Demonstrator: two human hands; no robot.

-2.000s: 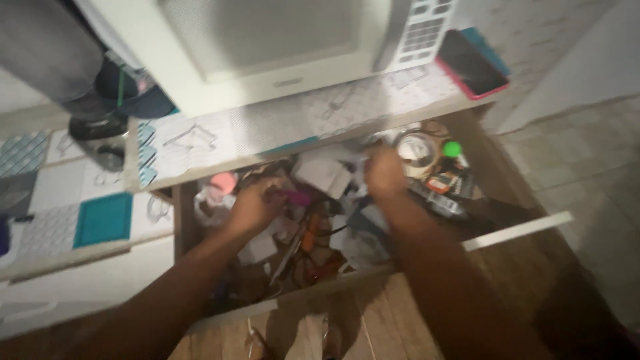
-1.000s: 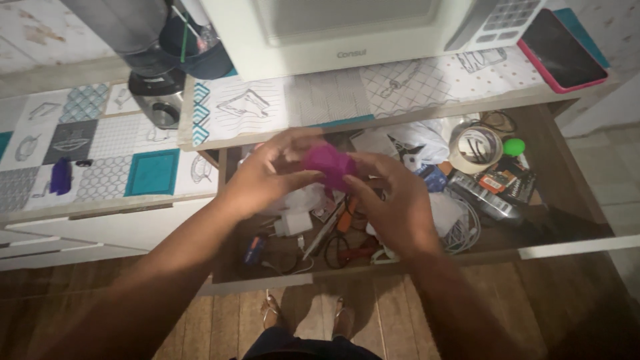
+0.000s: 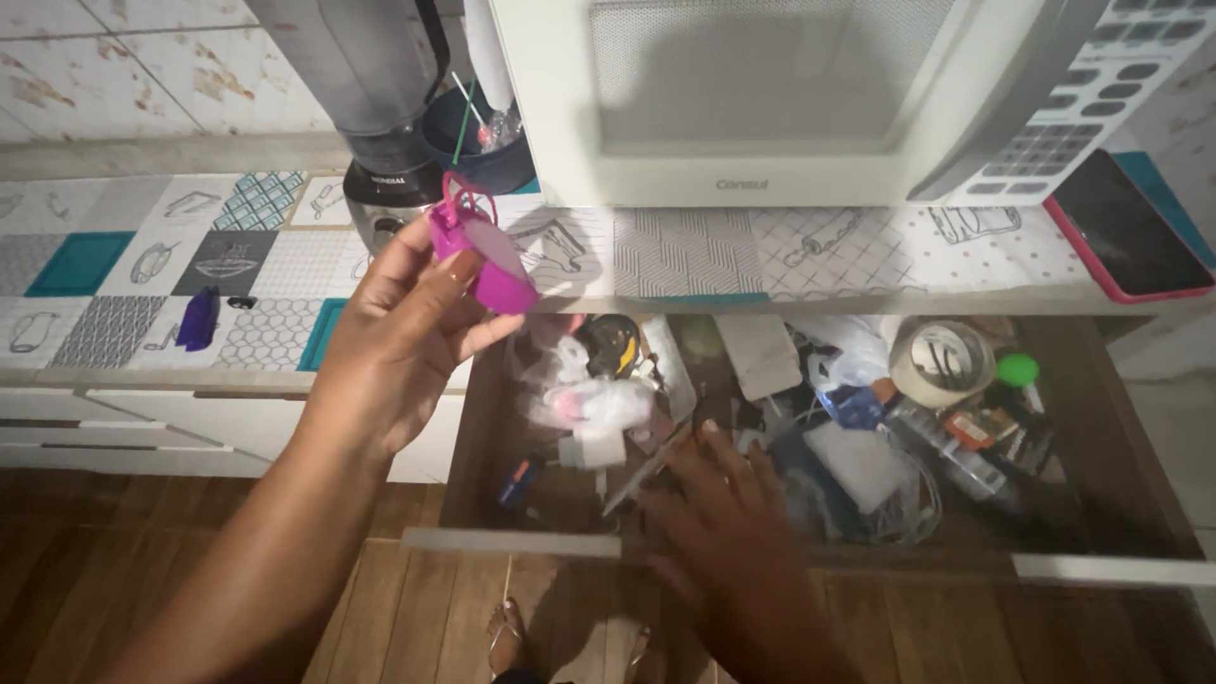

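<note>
My left hand (image 3: 404, 332) holds up a small magenta item (image 3: 484, 256) with a thin loop at its top, pinched between thumb and fingers above the countertop edge. Low over the open wooden drawer (image 3: 1130, 475), my right hand (image 3: 722, 513) is blurred, its fingers spread among the loose contents; nothing is seen gripped in it. Around it lie a white pen-like stick (image 3: 651, 465), a crumpled clear plastic bag (image 3: 598, 404), a blue battery-like item (image 3: 519, 482), a roll of tape (image 3: 940, 366), a white charger-like block (image 3: 860, 465) with coiled cable and a green ball-like item (image 3: 1017, 370).
A white microwave (image 3: 760, 171) stands behind the drawer, with a phone in a pink case (image 3: 1130, 233) at its right. At the left are a blender (image 3: 380, 123), a dark blue bowl (image 3: 484, 157) and a small purple item (image 3: 198, 318) on the patterned cover.
My hands, together on the magenta item a second ago, are now apart. The left has lifted it up and leftward; the right has let go and moved down into the drawer.
</note>
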